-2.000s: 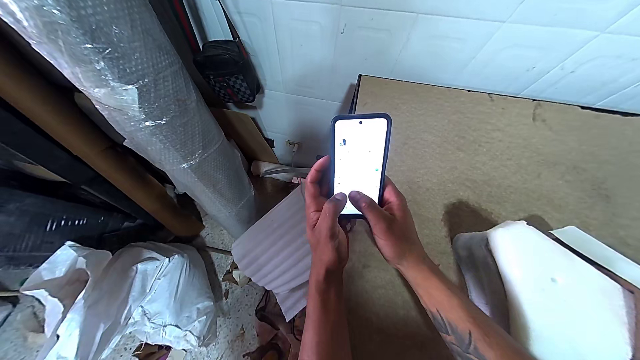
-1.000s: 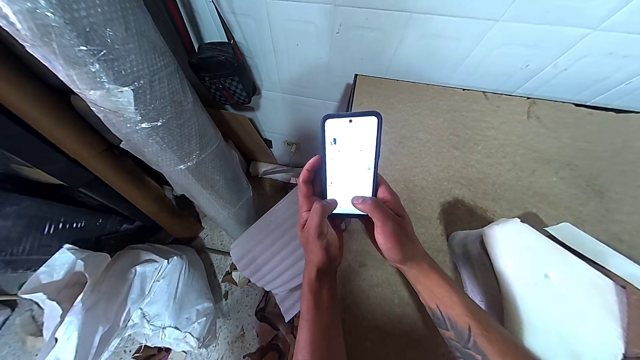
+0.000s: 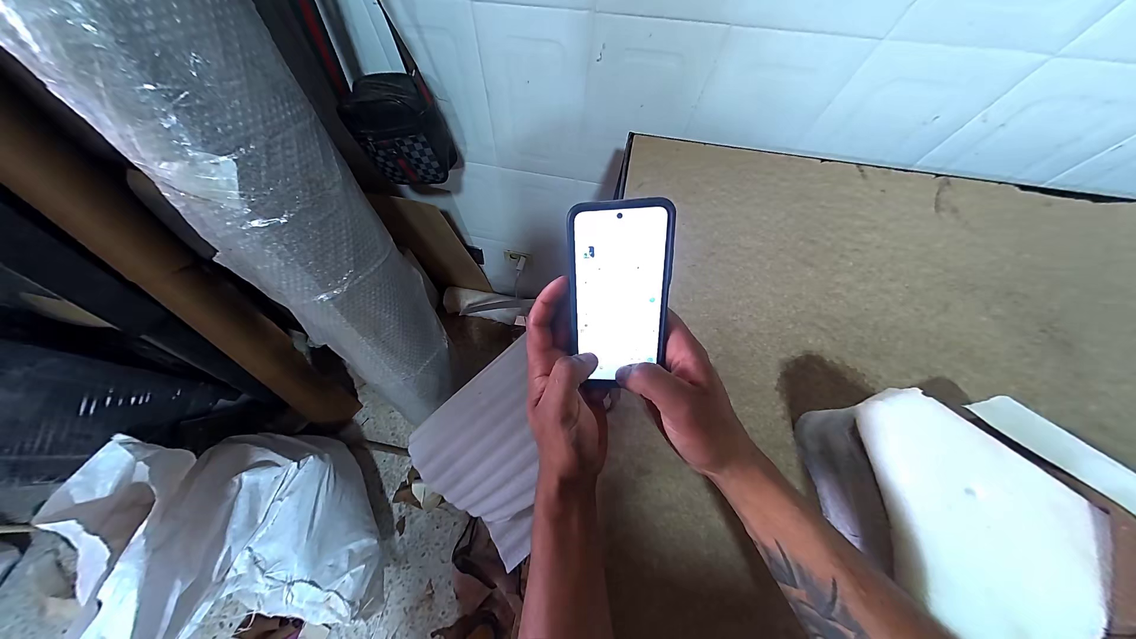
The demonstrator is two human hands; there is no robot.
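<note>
A smartphone (image 3: 619, 288) in a dark case stands upright between my hands, its bright screen facing me. My left hand (image 3: 564, 390) holds its left side and lower edge, the thumb on the bottom left of the screen. Around the lower right side is my right hand (image 3: 688, 395), its thumb at the bottom of the screen. The fingers behind the phone are hidden. Below the phone lies a brown fiberboard tabletop (image 3: 887, 266). A ribbed foam sheet (image 3: 479, 444) hangs at its left edge, partly behind my left forearm.
A bubble wrap roll (image 3: 293, 195) leans at the left, beside a cardboard tube (image 3: 160, 257). White sacks (image 3: 293, 524) lie on the floor. A black shoulder bag (image 3: 399, 129) hangs by the tiled wall (image 3: 550, 89). White padded material (image 3: 976, 515) rests on the board at right.
</note>
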